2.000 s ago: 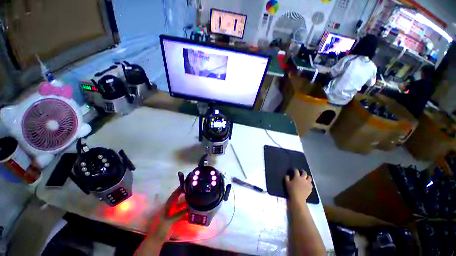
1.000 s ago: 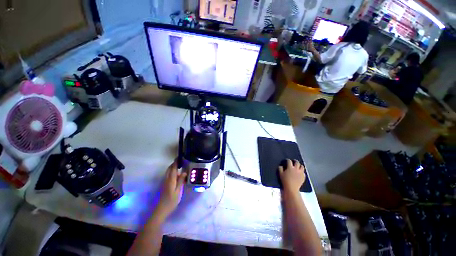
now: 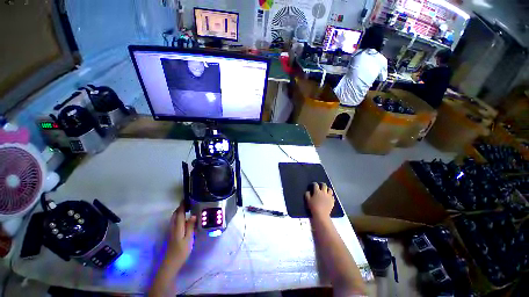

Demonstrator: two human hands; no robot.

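A dome camera (image 3: 213, 197) stands upright in front of me, its square windows glowing pink-red with a blue-white glow below. My left hand (image 3: 182, 233) touches its lower left side; its fingertips are partly hidden, so the hold is unclear. My right hand (image 3: 320, 200) rests on the black mouse (image 3: 314, 188), mostly covered, on the mouse pad (image 3: 293, 181). A second camera (image 3: 216, 146) stands right behind the first, its face lit white. A third camera (image 3: 81, 232) stands at the left with a blue glow beside it. The monitor (image 3: 200, 84) shows a grey picture.
A pen (image 3: 264, 211) and a thin rod (image 3: 252, 185) lie between camera and pad. A thin cable curves over the table. A pink-white fan (image 3: 17, 177) and parked cameras (image 3: 81, 129) stand left. Cartons of cameras (image 3: 406, 185) stand right. Two people (image 3: 362, 72) are at the back right.
Over two seconds, the front camera's ball has turned its lit lens face away, and its glow changed from red to blue-white. The monitor picture has changed. The view has shifted right.
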